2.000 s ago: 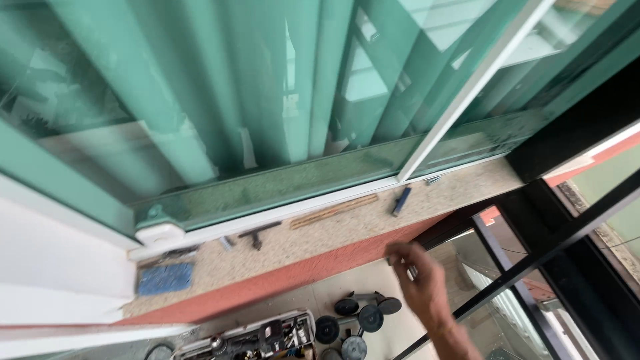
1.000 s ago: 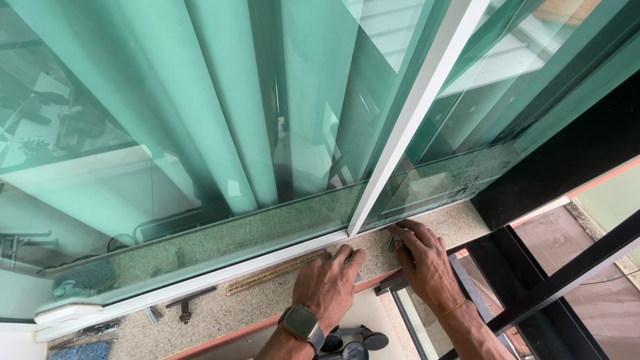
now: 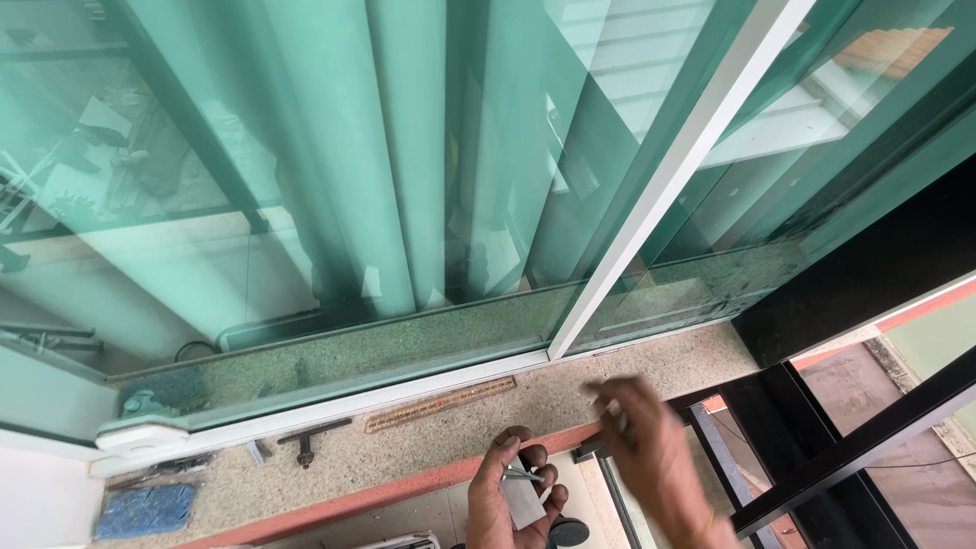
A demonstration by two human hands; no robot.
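Note:
My left hand (image 3: 511,488), palm up below the granite sill, holds a small flat grey plate (image 3: 522,499) with thin metal pieces, perhaps screws or rivets, lying across it. My right hand (image 3: 648,450) is blurred, just right of it in front of the sill; whether it holds anything cannot be told. On the sill (image 3: 564,389) lie a folding ruler (image 3: 441,404), a black T-shaped tool (image 3: 305,442), a small grey metal piece (image 3: 255,451) and a blue cloth or pad (image 3: 145,511).
Behind the sill stands a green glass sliding window with a white frame (image 3: 686,160). Black metal bars (image 3: 862,450) cross the lower right. Below the sill are a tiled floor and a round black object (image 3: 569,530). A white fitting (image 3: 142,438) sits at the window's left corner.
Both hands were at the foot of the window frame one second ago. My left hand has since come down and turned palm up with the plate; my right hand has moved off the sill.

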